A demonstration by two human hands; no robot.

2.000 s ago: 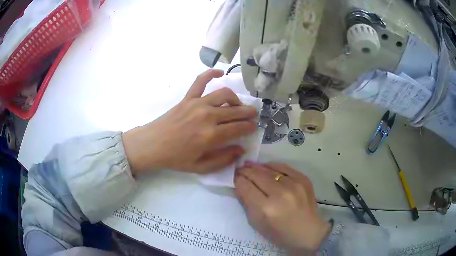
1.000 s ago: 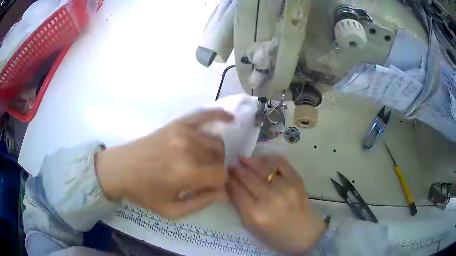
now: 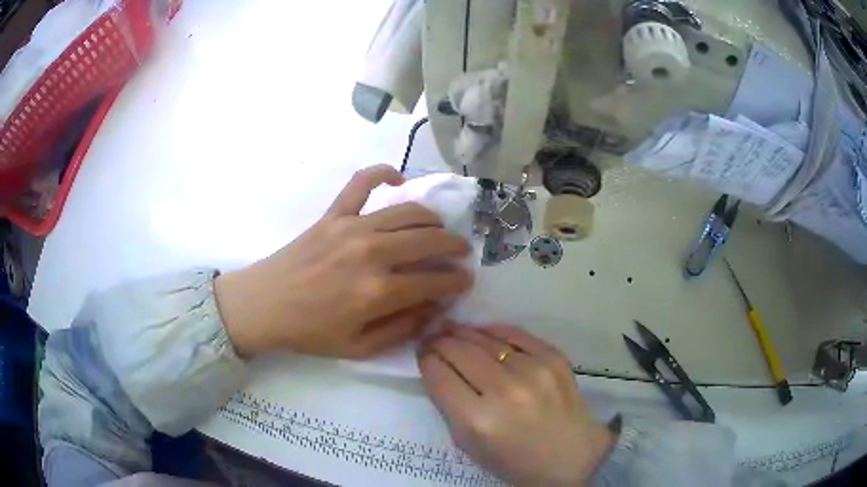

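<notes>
A small white fabric piece (image 3: 429,195) lies on the table at the left side of the presser foot and needle area (image 3: 500,217). My left hand (image 3: 356,276) lies flat over the piece, fingers pointing right, and hides much of it. My right hand (image 3: 513,399), with a ring, is just below; its fingertips press on the piece's lower edge beside my left fingertips. How far the right fingers grip the cloth is hidden. The sewing machine head (image 3: 518,86) stands over the table behind the piece.
Black thread snips (image 3: 669,372), blue-handled snips (image 3: 711,238) and a yellow-handled awl (image 3: 759,333) lie to the right. A tan disc (image 3: 569,217) is beside the needle. Paper slips (image 3: 741,162) are tucked at the machine. A red plastic basket (image 3: 71,109) stands at the upper left.
My left hand has moved up and right since one second ago, back over the fabric piece. The right hand stays at the lower edge. The whole view has shifted slightly.
</notes>
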